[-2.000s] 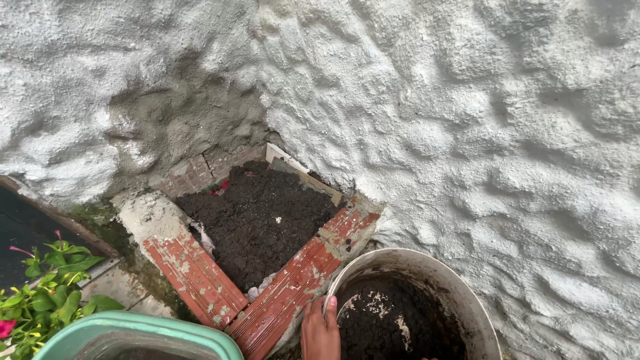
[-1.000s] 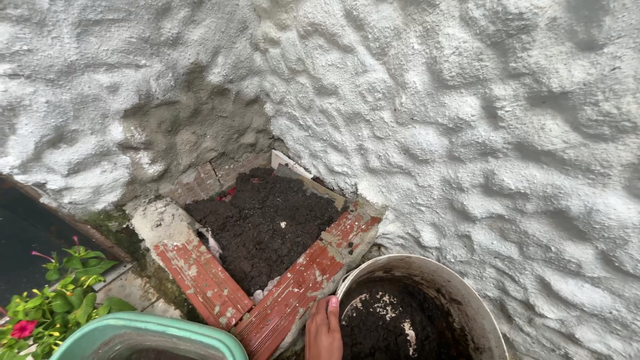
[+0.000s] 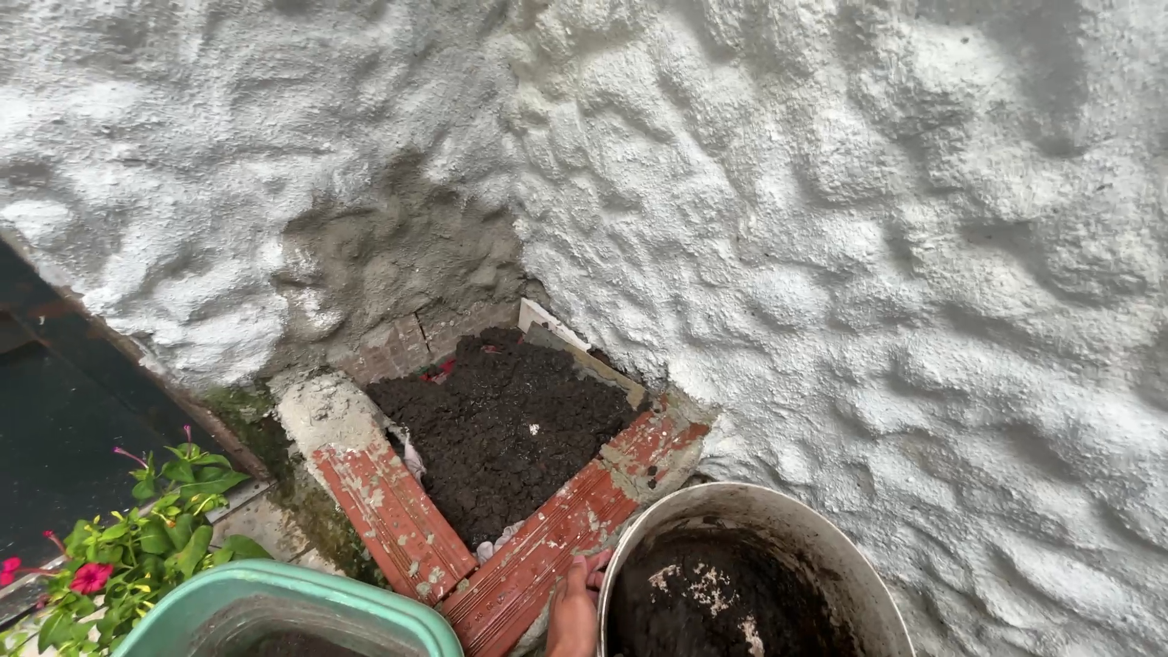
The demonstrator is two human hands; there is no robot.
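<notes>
My left hand [image 3: 575, 607] is at the bottom centre, its fingers against the left outer side of a round whitish bucket [image 3: 753, 493]. Dark soil with pale crumbs lies inside the bucket. Whether the fingers grip the wall or only rest on it cannot be told. My right hand is out of view. Up and left of the bucket, dark soil [image 3: 511, 420] fills a corner bed edged by red hollow clay bricks [image 3: 547, 547] with mortar on them. A green plastic tub [image 3: 301, 584] stands at the bottom left.
Rough white plastered walls [image 3: 821, 274] meet behind the bed, with a bare grey patch [image 3: 401, 255] low in the corner. A leafy plant with pink flowers [image 3: 91, 577] grows at the lower left, beside a dark panel [image 3: 64, 438].
My left hand has shifted slightly lower along the bucket's side, its fingers now partly behind the wall. The bucket, tub and bed look unchanged.
</notes>
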